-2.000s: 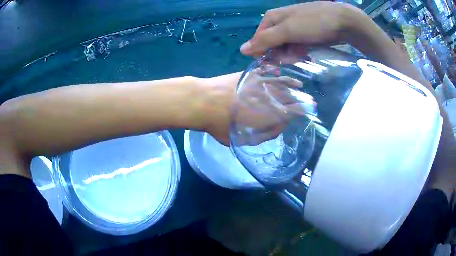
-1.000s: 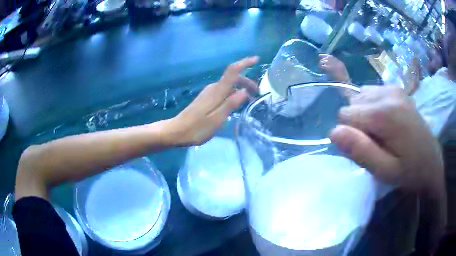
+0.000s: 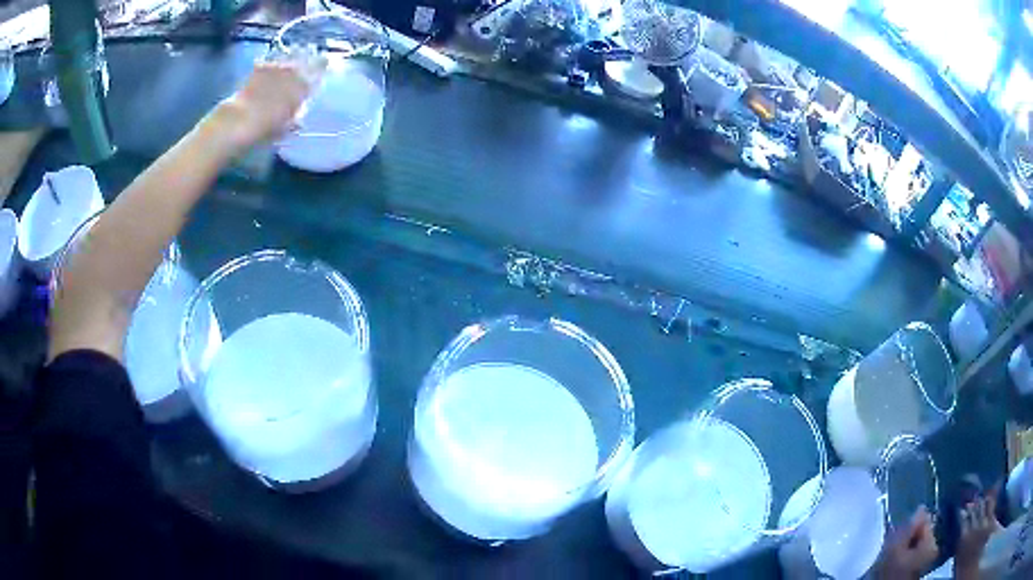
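My left hand (image 3: 272, 100) reaches to the far left of the bench, its fingers on the rim and near wall of a water tank (image 3: 329, 122) with a clear upper wall and white lower part. The finger ends are blurred. My right hand is not in view. Several similar tanks stand upright in a row nearer me: one partly behind my left forearm, then a left tank (image 3: 289, 391), a middle tank (image 3: 504, 448) and a right tank (image 3: 697, 493). Water inside them cannot be made out.
Small white cups (image 3: 59, 213) stand at the left bench end, near a green post (image 3: 77, 79). Another person's hands (image 3: 912, 546) are at the lower right, by more tanks (image 3: 895, 397). Cluttered shelves (image 3: 725, 85) run behind the bench (image 3: 589, 181).
The view has swung left and widened. The tank that was gripped by my right hand is no longer held in front of me. My left hand has moved to the far-left tank; my right hand has left the view.
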